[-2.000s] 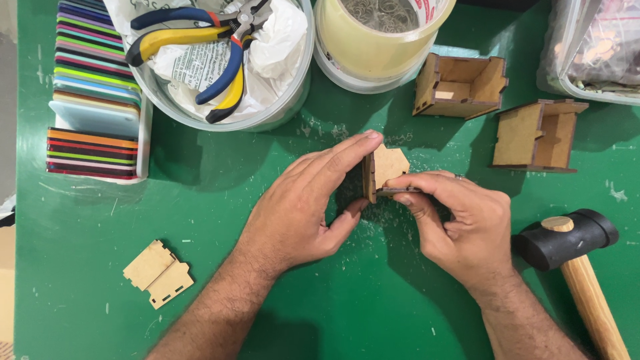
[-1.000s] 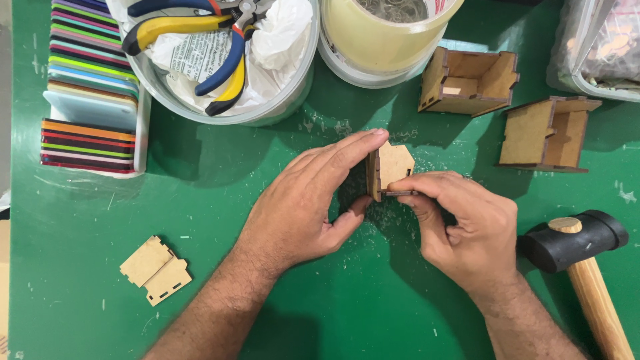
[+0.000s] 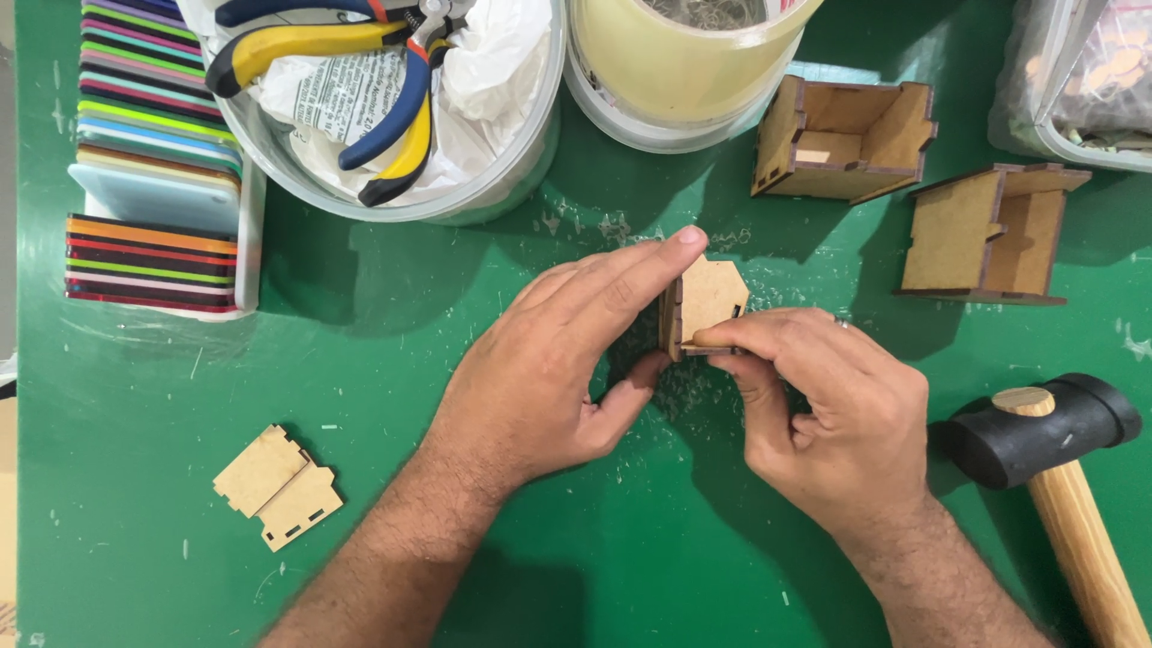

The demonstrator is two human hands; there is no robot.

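My left hand (image 3: pixel 558 369) holds a small partly joined box of thin wooden panels (image 3: pixel 711 297) by its left side, fingers behind and thumb at the lower edge. My right hand (image 3: pixel 828 396) pinches a narrow panel (image 3: pixel 714 350) between thumb and forefinger at the near edge of that box, touching it. Part of the box is hidden by my fingers. Two flat slotted wooden panels (image 3: pixel 279 486) lie overlapping at the lower left. At the upper right stand two open wooden boxes, one (image 3: pixel 823 180) behind and one (image 3: pixel 954 234) nearer the right edge.
A black rubber mallet (image 3: pixel 1026 441) with a wooden handle lies at the right. Behind my hands are a clear tub (image 3: pixel 486 202) holding pliers (image 3: pixel 387 117) and plastic bags, and a roll of tape (image 3: pixel 675 54). Coloured sheets (image 3: pixel 153 261) fill a tray at left; another container (image 3: pixel 1017 126) stands upper right.
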